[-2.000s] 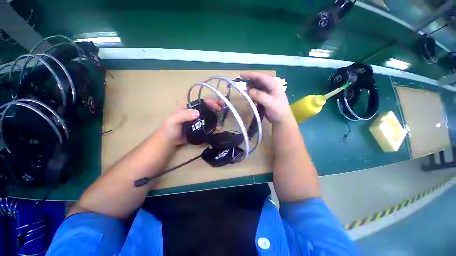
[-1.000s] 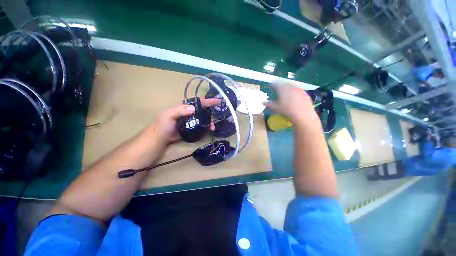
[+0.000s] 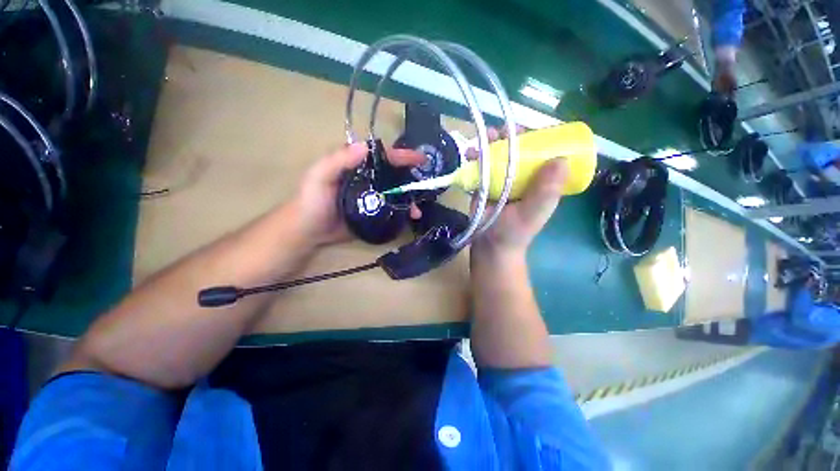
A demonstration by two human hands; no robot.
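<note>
My left hand (image 3: 324,195) holds a black headset by one earcup (image 3: 368,208) over the tan board (image 3: 230,175). The twin silver hoops (image 3: 481,110) arch up to the right. The boom microphone (image 3: 304,281) points left, across my left forearm. My right hand (image 3: 523,207) grips the yellow glue bottle (image 3: 553,161), tilted nearly level. Its pale nozzle passes by the hoops and its green tip is at the held earcup, near the pale emblem. Whether the tip touches cannot be told. The fingers behind the bottle are partly hidden.
Headsets with silver hoops (image 3: 78,55) are at the left edge. Another headset (image 3: 634,207) and a pale yellow foam block (image 3: 659,280) lie to the right. More headsets (image 3: 630,81) are on the green line beyond. Another person's hand (image 3: 725,72) is at the upper right; a person in blue (image 3: 790,322) is far right.
My right hand has left the headset, picked up the yellow bottle and brought it to the held earcup. My left hand keeps the headset. The view has turned rightward.
</note>
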